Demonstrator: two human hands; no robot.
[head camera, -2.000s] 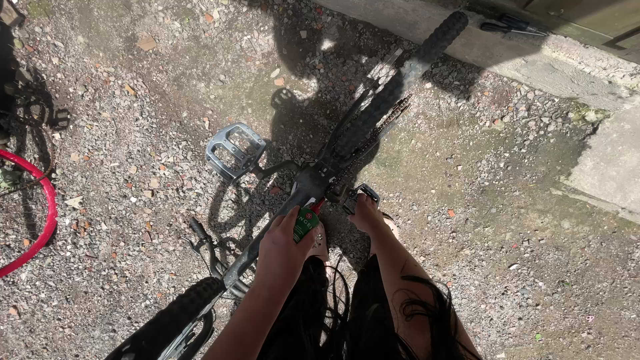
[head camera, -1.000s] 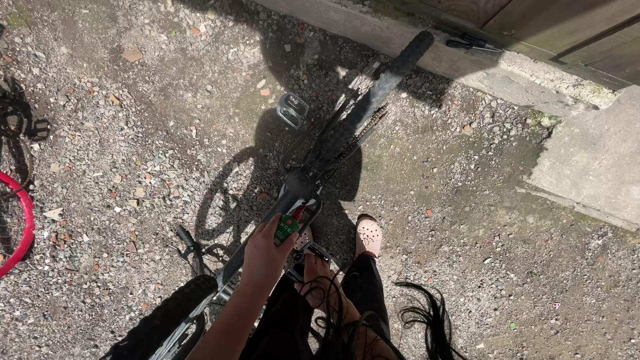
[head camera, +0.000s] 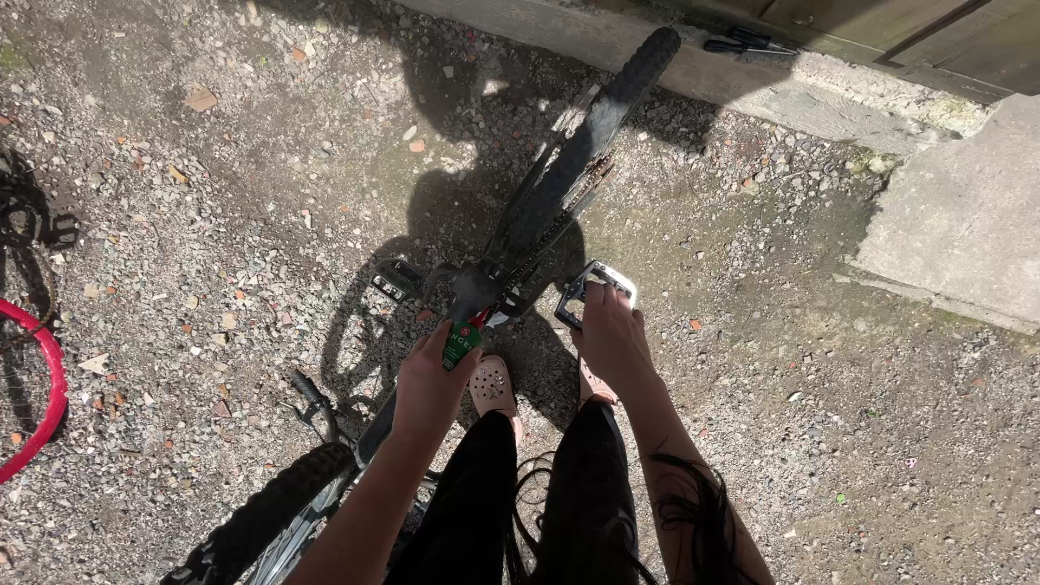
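Note:
A bicycle stands upside down between my arms, its knobby tyre (head camera: 569, 154) toward the wall and the other tyre (head camera: 272, 508) at the lower left. My left hand (head camera: 433, 382) is closed around a small green bottle (head camera: 461, 344), whose red tip (head camera: 481, 318) points at the chain area beside the frame. My right hand (head camera: 611, 333) grips the near pedal (head camera: 608, 278), to the right of the chain (head camera: 540, 252). Across the frame, the other pedal (head camera: 396, 280) sticks out to the left. Whether the tip touches the chain cannot be told.
Two screwdrivers (head camera: 747, 45) lie on the concrete ledge (head camera: 780, 93) by a wooden door. A red rim (head camera: 50, 382) lies at the left edge, near dark bicycle parts (head camera: 32, 223). A concrete slab (head camera: 967, 219) is at the right. My feet in pink clogs (head camera: 493, 387) stand close to the bicycle.
The pedals have changed position as the crank turned. My right hand is farther forward than one second ago, still at the pedal. The green bottle stays in my left hand near the frame.

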